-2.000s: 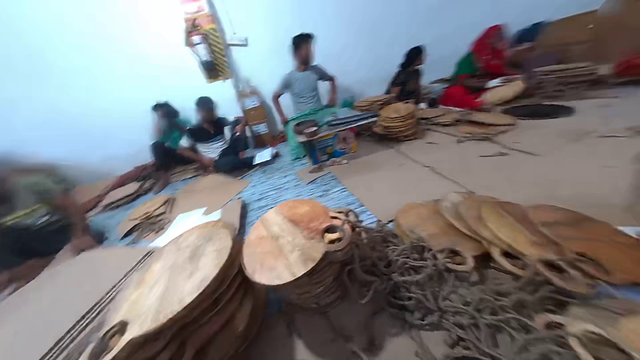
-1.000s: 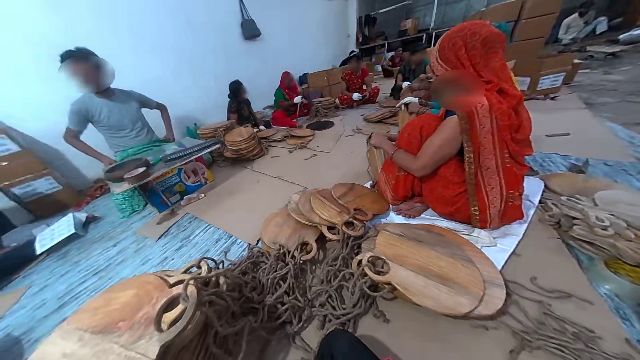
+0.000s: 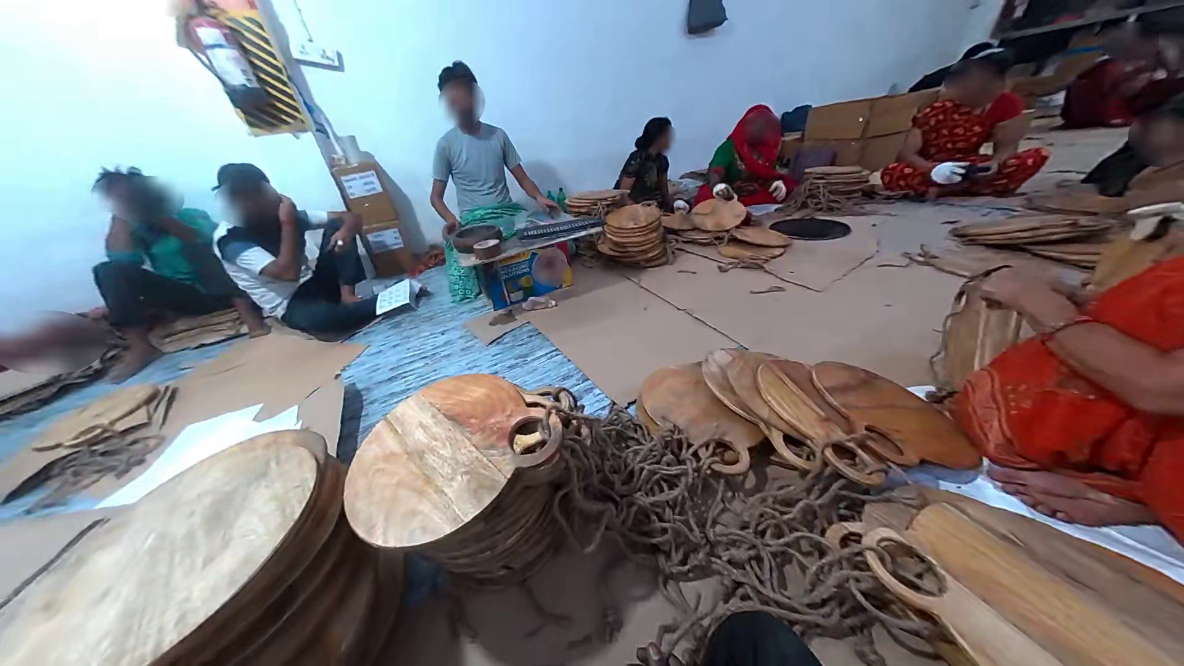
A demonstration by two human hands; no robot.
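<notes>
Neither my left hand nor my right hand can be made out; a small dark shape at the bottom edge could be fingers or toes. A dark-clothed knee [image 3: 758,638] shows there. Round wooden boards with ring handles are stacked just ahead [image 3: 444,462], and a taller stack of larger boards [image 3: 194,546] stands at the lower left. Brown rope [image 3: 703,518] lies in a tangled heap beside the middle stack. Behind it, several handled boards [image 3: 786,407] overlap in a fan. Larger wooden boards [image 3: 990,573] lie at the lower right.
A person in red and orange [image 3: 1082,398] sits close on the right, holding a board. Others sit along the wall; one person in grey [image 3: 481,166] is behind a low table [image 3: 532,242]. Cardboard sheets [image 3: 601,342] and a blue mat [image 3: 444,338] cover the floor.
The view has swung right, then back left. The seated person in red and orange was fully seen on the right one second ago and is now partly cut off at the edge.
</notes>
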